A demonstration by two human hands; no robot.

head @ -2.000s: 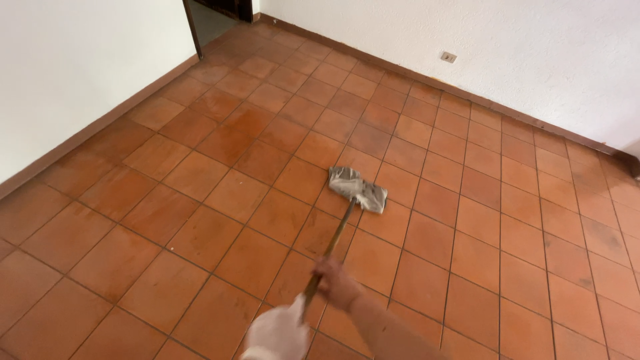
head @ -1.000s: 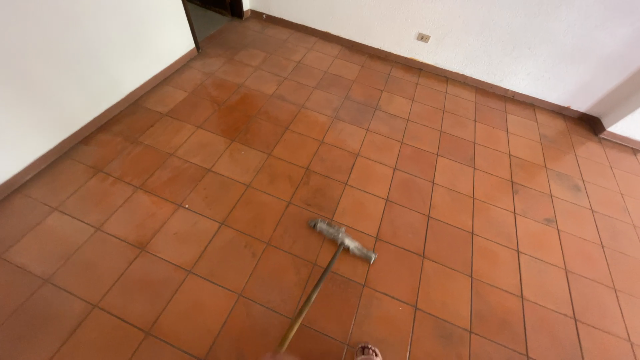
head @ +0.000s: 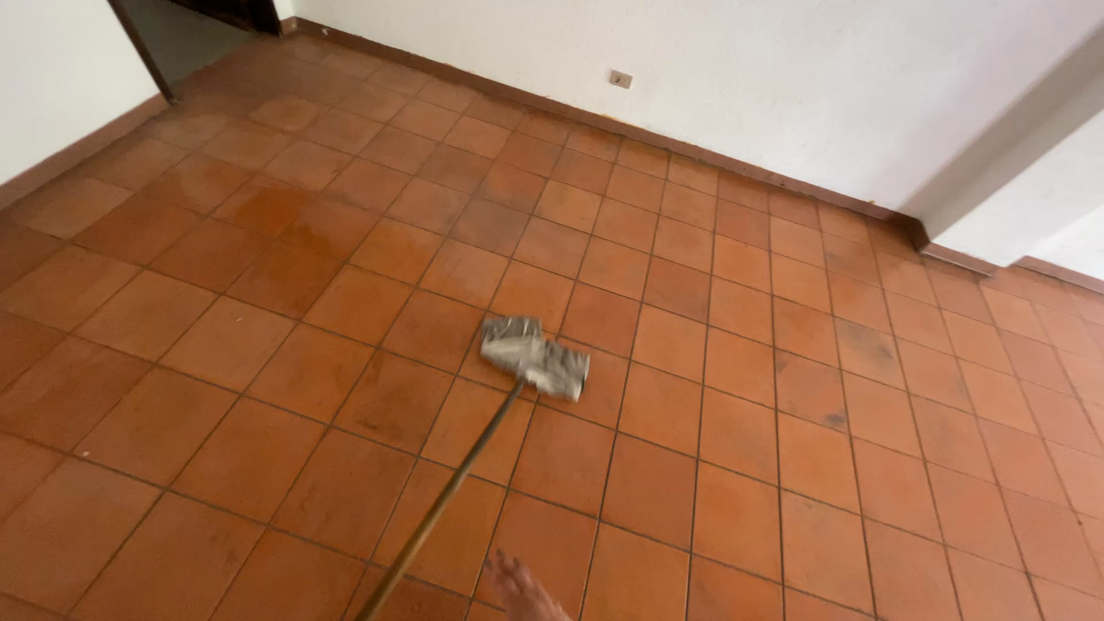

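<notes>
A floor mop's wooden handle (head: 448,492) runs up from the bottom edge, left of centre, to a mop head wrapped in a grey, wet-looking cloth (head: 536,355). The cloth is slightly blurred and lies on the terracotta tile floor (head: 655,483). At the bottom edge, my right hand (head: 524,591) is partly in view and blurred, to the right of the handle and apart from it. Its fingers are extended, with nothing seen in them. My left hand is out of view, as is the lower end of the handle.
White walls with a brown tile baseboard (head: 535,102) bound the floor, and a wall corner juts out at right. An electrical outlet (head: 620,79) is on the far wall. A dark doorway (head: 203,34) opens at upper left. Shiny wet-looking tiles (head: 267,211) lie left of the mop.
Two seconds ago both hands were on the handle; now my right hand is off it and my left is out of view. The mop head has moved up the floor since one second ago.
</notes>
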